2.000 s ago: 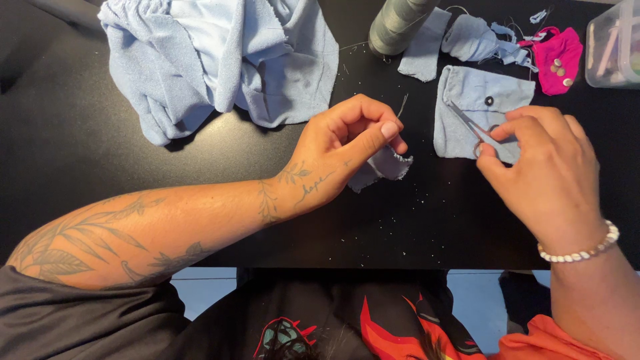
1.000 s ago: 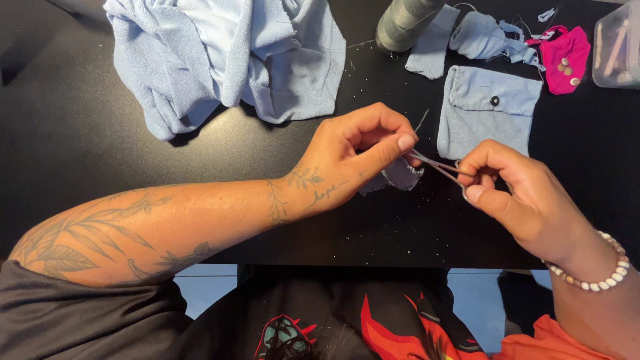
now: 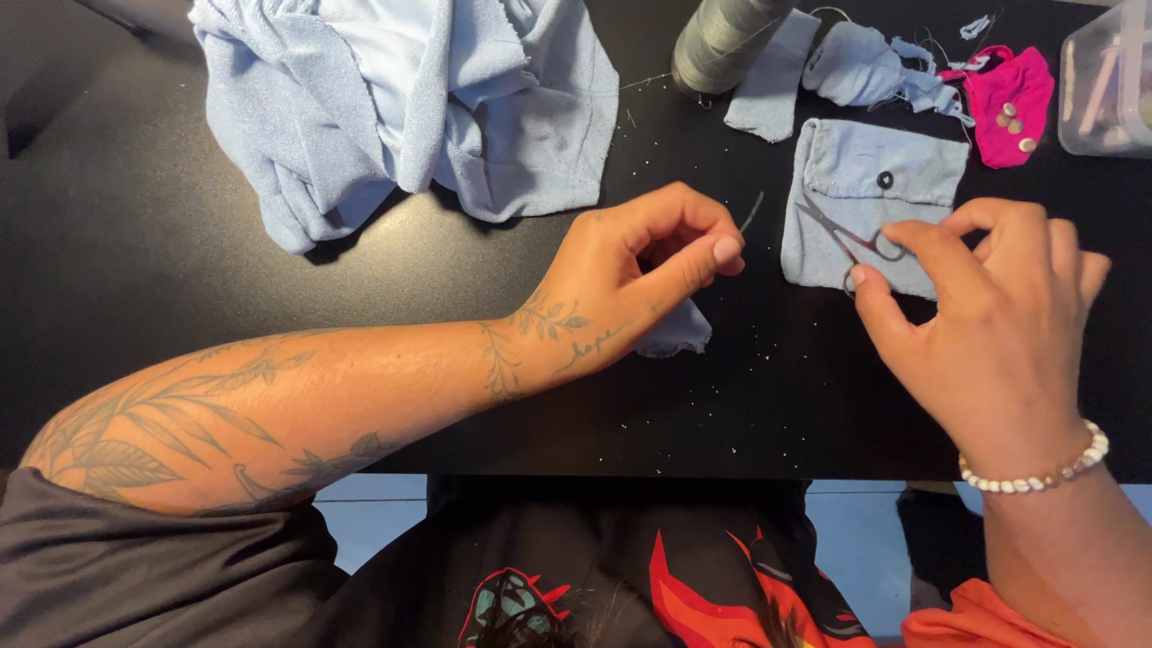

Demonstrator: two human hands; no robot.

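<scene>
My left hand (image 3: pixel 661 261) is closed with thumb and fingertips together on a short dark thread or needle (image 3: pixel 752 212) that sticks out past them; which of the two I cannot tell. A small light blue fabric scrap (image 3: pixel 677 329) hangs or lies below that hand, partly hidden by it. My right hand (image 3: pixel 990 288) has thumb and forefinger at the finger loops of small metal scissors (image 3: pixel 841 230), their slightly parted blades pointing up and left. Under the scissors lies a light blue cloth pouch (image 3: pixel 886 243) with a flap and a black button (image 3: pixel 886 180).
Rumpled light blue cloth (image 3: pixel 405 99) covers the table's upper left. A large grey-green thread cone (image 3: pixel 727 40) stands at top centre, beside fabric strips (image 3: pixel 776 81). Pink fabric (image 3: pixel 1010 99) with several buttons and a clear plastic box (image 3: pixel 1109 85) are at upper right. Lint dots the black table (image 3: pixel 576 432).
My right hand with the scissors has moved right, from beside my left hand's fingertips back over the pouch. My left hand stays in about the same place.
</scene>
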